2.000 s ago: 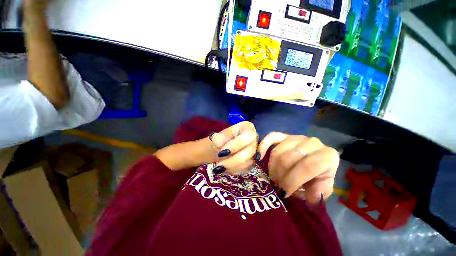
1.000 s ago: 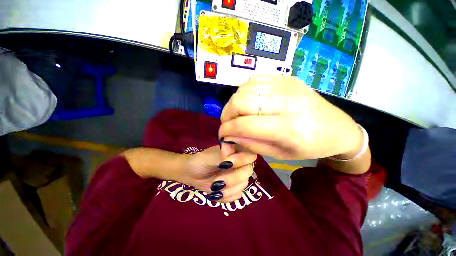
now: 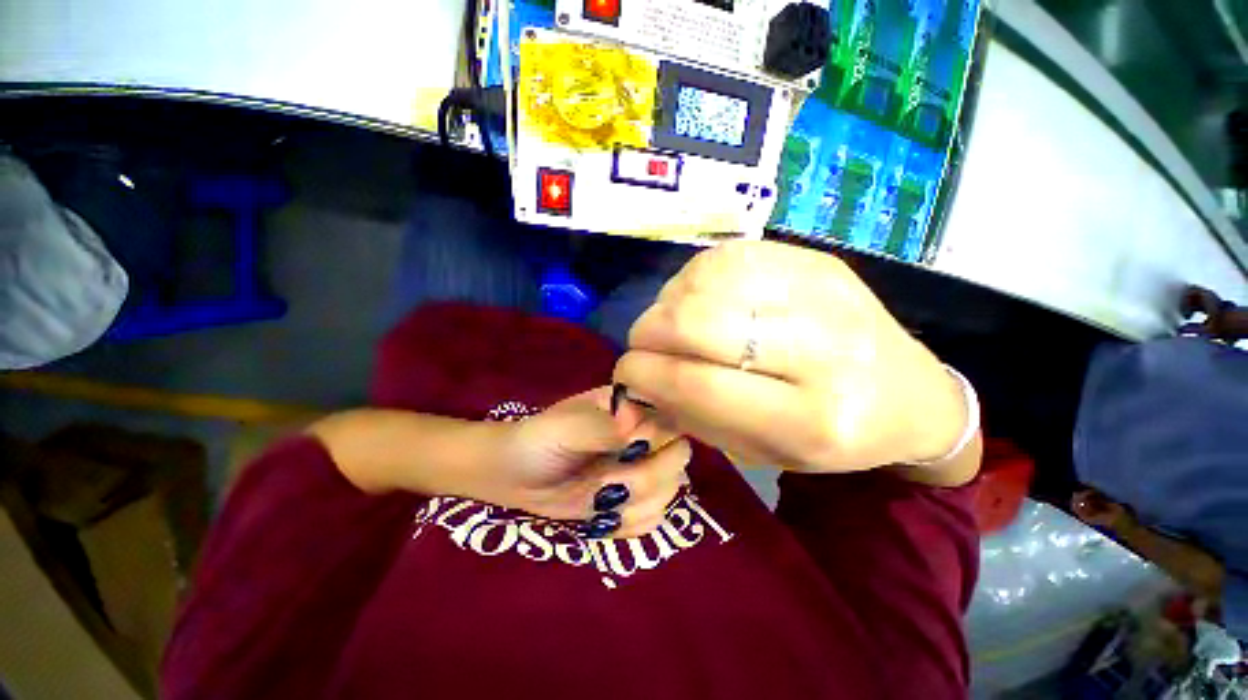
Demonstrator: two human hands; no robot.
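Note:
My left hand (image 3: 595, 465) is in front of my dark red shirt, palm up, with curled fingers and dark nails. My right hand (image 3: 780, 356) is over its fingertips, back of the hand up, with a ring and a light wrist band. The fingertips of both hands meet; whether anything is between them is hidden. Beyond them on the bench edge is a white tester box (image 3: 712, 208) with a crinkled yellow patch (image 3: 586, 96), a small display (image 3: 710, 115) and a lit red switch (image 3: 554, 190). A second box (image 3: 671, 25) with a black round socket (image 3: 798, 38) is behind it, partly cut off.
A blue-green patterned panel (image 3: 862, 171) lies right of the testers on the white bench (image 3: 1054, 205). A black cable (image 3: 459, 120) is at their left. People's sleeves show at both sides. A blue stool frame (image 3: 240, 260), cardboard (image 3: 123, 547) and a red object (image 3: 1003, 481) are below.
My right hand has moved from beside my left hand to over it, its back now facing up. The testers have shifted left in view. A person's forearm at left has gone from view.

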